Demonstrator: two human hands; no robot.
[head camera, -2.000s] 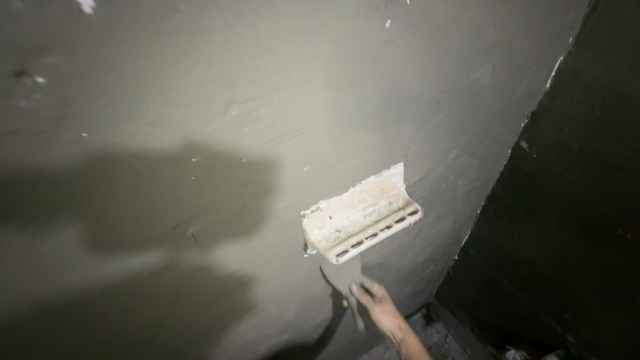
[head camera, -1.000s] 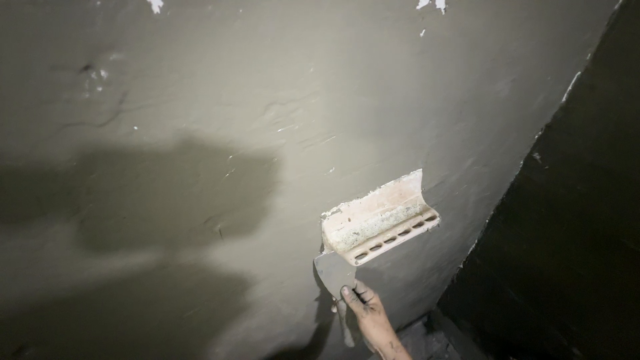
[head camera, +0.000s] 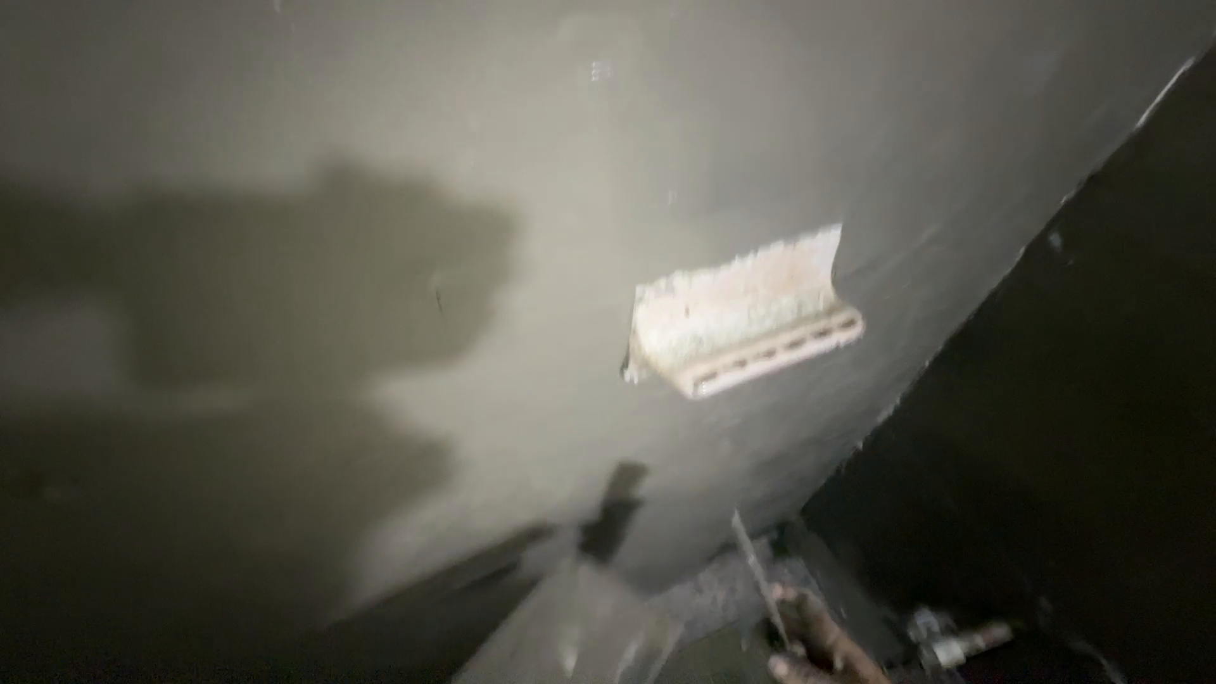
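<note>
My right hand (head camera: pixel 817 641), blurred and partly cut off by the bottom edge, grips a putty knife (head camera: pixel 755 570) seen nearly edge-on. Up and to the left of it, apart from the tool, a pale ledge fitting (head camera: pixel 750 313) with a row of slots along its front lip juts from the grey plastered wall (head camera: pixel 570 228). Lower in the view lies a broad grey flat surface (head camera: pixel 579 622); what it belongs to is unclear. My left hand is out of view.
A dark wall (head camera: pixel 1073 380) meets the plastered wall at a rough, pale-edged corner. A metal pipe fitting or valve (head camera: pixel 950 646) is at the lower right. Large shadows fall across the left of the plastered wall.
My right hand and the putty knife have moved down and away from the underside of the ledge fitting. The broad grey surface has come into view at the bottom.
</note>
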